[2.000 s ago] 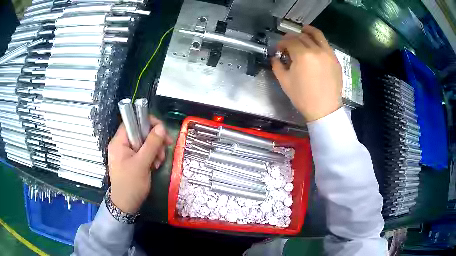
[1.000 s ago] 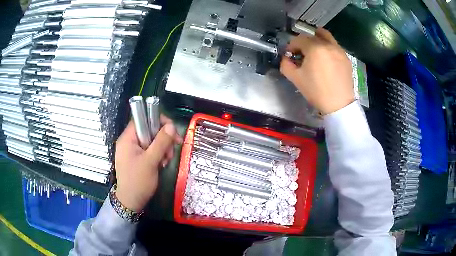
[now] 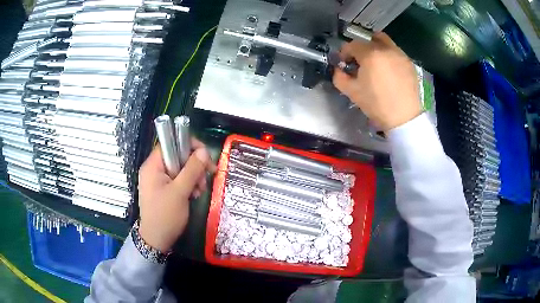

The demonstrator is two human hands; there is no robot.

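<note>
My left hand (image 3: 169,189) is shut around two silver tubes (image 3: 167,142), held upright left of the red parts bin (image 3: 367,219). A silver tube with a thin rod (image 3: 290,47) lies across the black holding blocks (image 3: 269,50) on the press fixture's metal base (image 3: 228,89), rod end to the left. My right hand (image 3: 382,80) is at the tube's right end, fingers curled around a small dark part of the fixture; whether it also holds a cap is hidden. The bin holds white caps (image 3: 284,245) with several tubes on top.
A dense stack of tubes (image 3: 95,89) stands at left, with a yellow-green wire (image 3: 183,71) beside it. A row of tubes (image 3: 482,171) and a blue bin (image 3: 512,160) are at right. Another blue bin (image 3: 71,254) sits below the bench at left. A red indicator light (image 3: 267,137) glows behind the red bin.
The whole view has shifted, so the bench things sit further right than two seconds ago. My left hand still holds two tubes, and my right hand stays at the tube's end.
</note>
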